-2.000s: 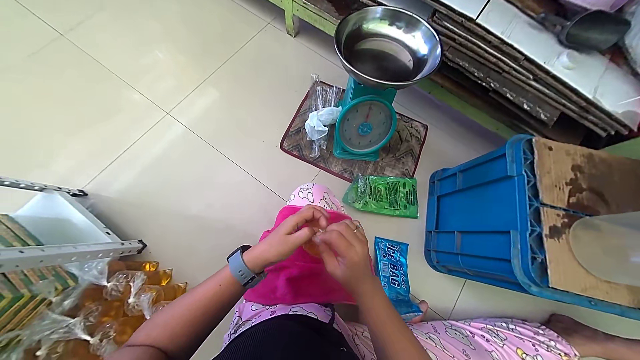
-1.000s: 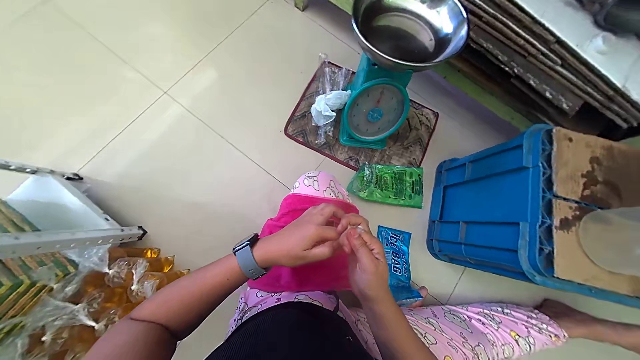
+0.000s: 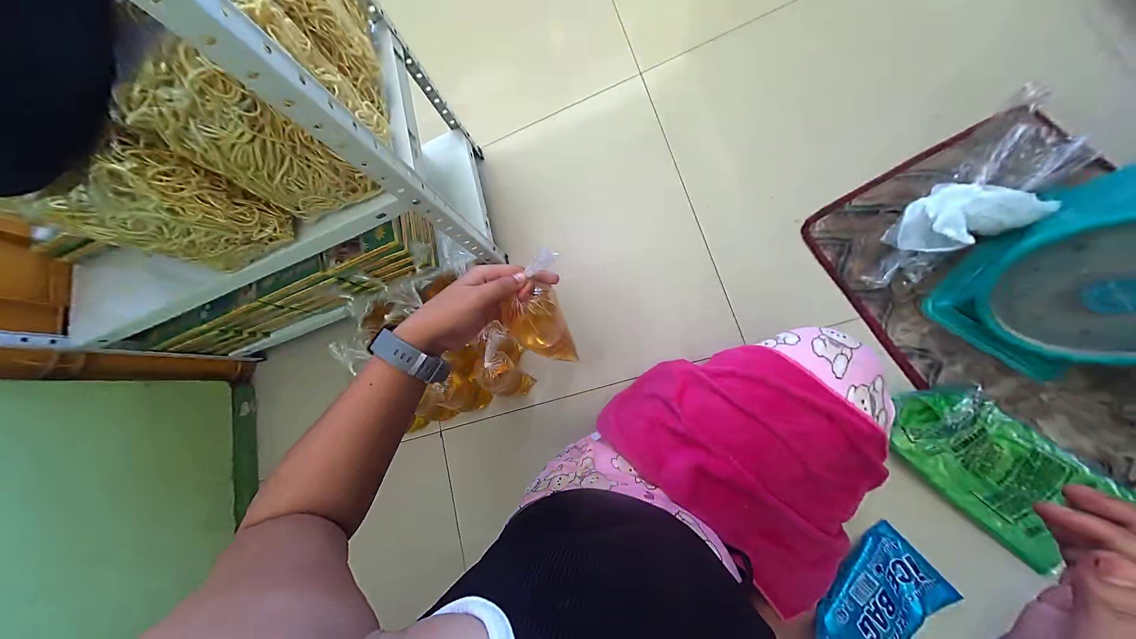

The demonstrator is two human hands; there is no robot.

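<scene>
My left hand (image 3: 484,302), with a grey watch on its wrist, pinches the gathered neck of a clear plastic bag of amber liquid (image 3: 543,325). The bag hangs just above other filled bags (image 3: 461,382) grouped on the floor. At the lower right edge, my right hand (image 3: 1096,555) is partly in view, its fingers apart, near a green plastic pack (image 3: 985,461). A blue ice bag pack (image 3: 887,586) lies left of that hand. A bright pink cloth (image 3: 754,444) covers my raised knee.
A metal shelf (image 3: 346,133) with bagged noodles (image 3: 231,133) stands at the upper left. At the right, a teal weighing scale (image 3: 994,284) rests on a brown mat (image 3: 852,213), beside crumpled white plastic (image 3: 967,216). A green panel (image 3: 115,479) is at the lower left.
My hands, together over the pink cloth before, are now far apart. The left one has moved to the floor bags and holds a filled bag. The view has swung left.
</scene>
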